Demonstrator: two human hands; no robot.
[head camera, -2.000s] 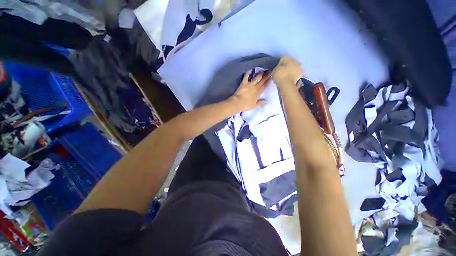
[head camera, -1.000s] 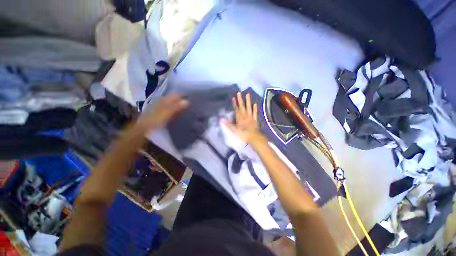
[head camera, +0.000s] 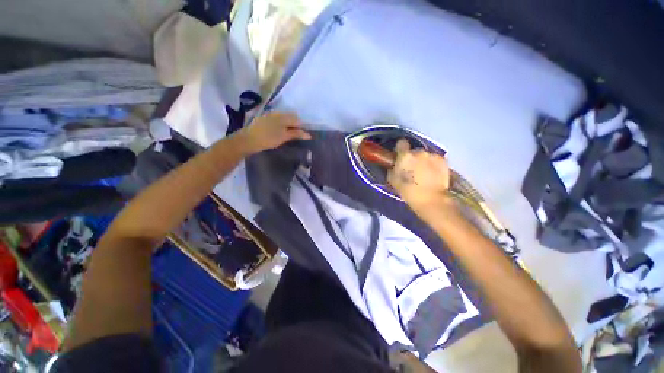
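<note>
A garment with white cloth and dark grey panels lies on the pale blue table. My right hand is closed around the reddish-brown handle of the steam iron. The iron rests flat on the dark grey panel, its pointed tip towards the left. My left hand is at the upper left edge of the dark grey panel, with fingers bent down and pinching or pressing the cloth edge; the fingertips are partly hidden.
Crumpled grey and white pieces lie at the table's right side, with a small black rectangle below them. A long black roll lies behind. Blue crates and an open box stand left. The hose trails right.
My right hand has moved from the cloth onto the iron handle, and the iron now lies further left on the grey panel, turned leftward. My left hand has moved right to the panel's upper edge.
</note>
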